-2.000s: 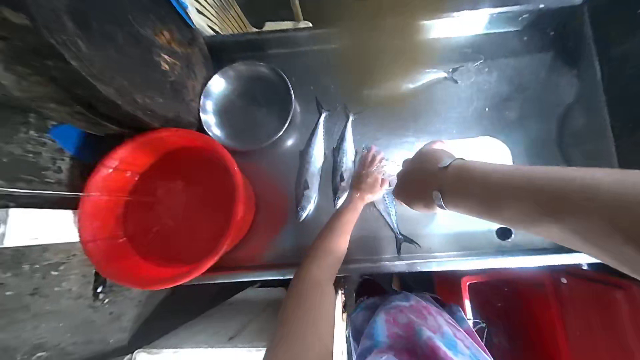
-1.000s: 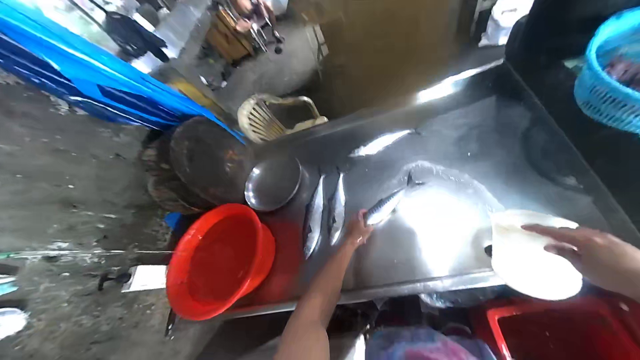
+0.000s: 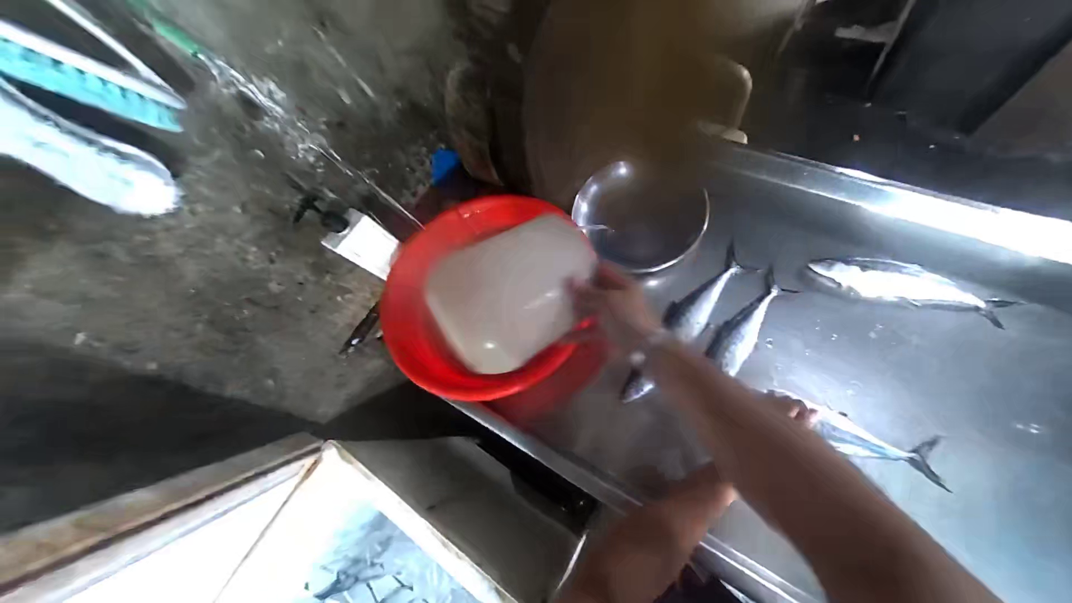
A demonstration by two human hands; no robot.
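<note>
My right hand (image 3: 615, 306) grips the near edge of a white plastic board or tray (image 3: 511, 289), which is tilted inside the red plastic basin (image 3: 410, 356). My left hand (image 3: 791, 410), partly hidden under my right forearm, is on a silvery fish (image 3: 867, 440) lying on the stainless steel table (image 3: 946, 377). Two more fish, one (image 3: 699, 310) beside the other (image 3: 744, 335), lie side by side between the basin and my left hand. Another fish (image 3: 900, 282) rests farther back on the right. A round metal bowl (image 3: 645, 251) stands behind the basin.
A white open box (image 3: 327, 469) with fish and ice or water inside stands at the lower left. The steel table's raised back rim (image 3: 904, 197) runs to the right. Wet concrete floor (image 3: 234, 276) lies left of the basin, with a thin water stream falling toward it.
My right hand has carried the white board from the right end of the table over to the red basin. My left hand remains at the fish. The view has swung left.
</note>
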